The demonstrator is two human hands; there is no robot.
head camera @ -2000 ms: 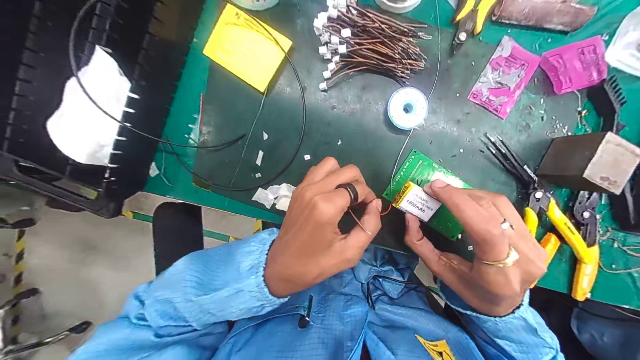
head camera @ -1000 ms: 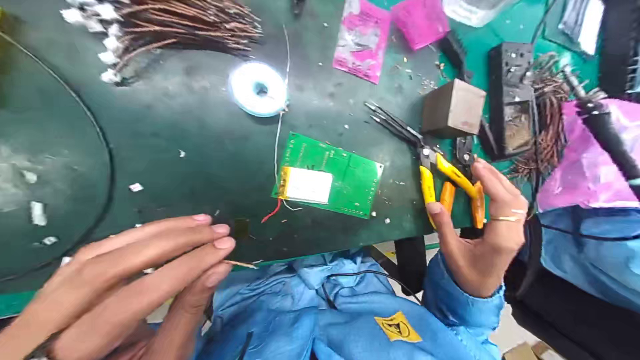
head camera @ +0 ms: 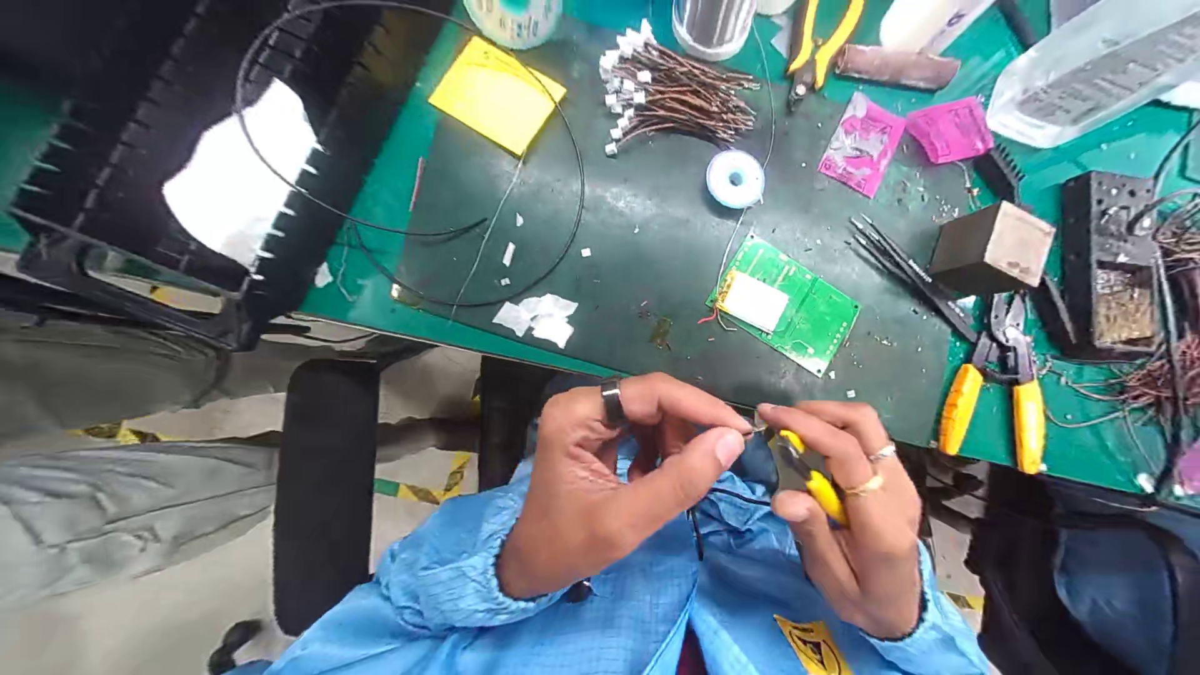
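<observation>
Near the bench's front edge my left hand (head camera: 623,478) pinches the end of a thin wire between thumb and index finger. My right hand (head camera: 853,497) is around small yellow-handled cutters (head camera: 814,480), their tip close to the left fingertips; the wire's end between them is too small to make out. Beyond the hands a green circuit board (head camera: 814,314) lies on the dark mat, a white battery pack (head camera: 756,301) on its left part. Short red and pale leads stick out at the pack's lower left. A spool of solder wire (head camera: 735,179) lies behind the board.
Tweezers (head camera: 914,277), a metal block (head camera: 994,246) and yellow-handled pliers (head camera: 992,384) lie at the right. A bundle of brown wires with white connectors (head camera: 680,92) is at the back, a yellow pad (head camera: 497,94) left of it. A black rack (head camera: 234,300) stands at the far left.
The right hand, at the yellow-handled tools on the bench one second ago, now holds small cutters beside the left hand. The two hands have come together. The view has swung left.
</observation>
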